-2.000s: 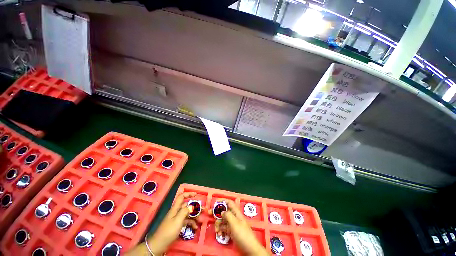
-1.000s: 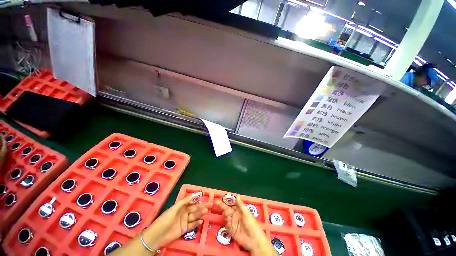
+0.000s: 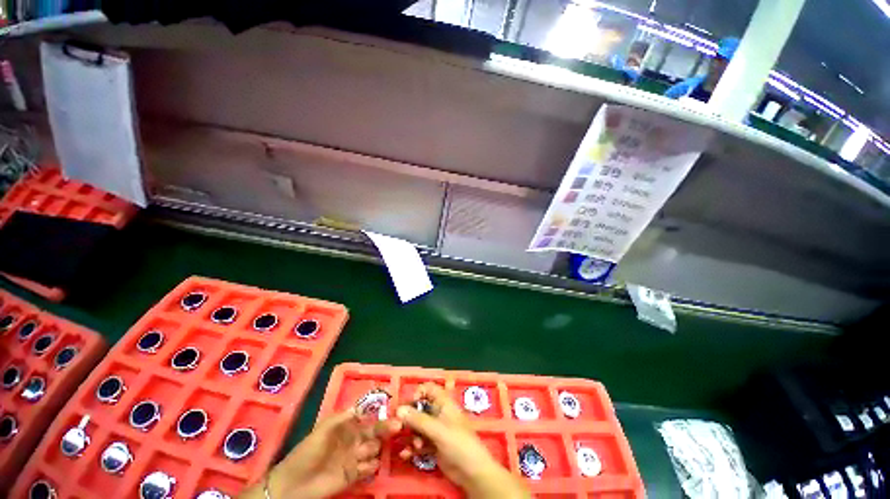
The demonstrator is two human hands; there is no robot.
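My left hand [image 3: 337,450] holds a round silver-rimmed watch head [image 3: 373,402] at its fingertips, above the orange-red tray [image 3: 496,382]. My right hand [image 3: 441,437] is just beside it, its fingertips on another watch head [image 3: 424,405], mostly hidden by the fingers. Pale-faced watch heads [image 3: 476,399] lie in the tray's pockets to the right, one per pocket. Part of the tray's near left is hidden by my hands.
A second red tray [image 3: 327,336] with dark-faced watch heads lies left, another [image 3: 86,353] at far left. A black slab [image 3: 59,249], white slip [image 3: 402,268], clear bag [image 3: 705,453] and hanging colour chart [image 3: 620,185] surround them. A person [image 3: 705,78] is beyond the ledge.
The view has shifted, moving the bench scene leftward. My hands have come closer together, and the watch heads have turned between my fingers.
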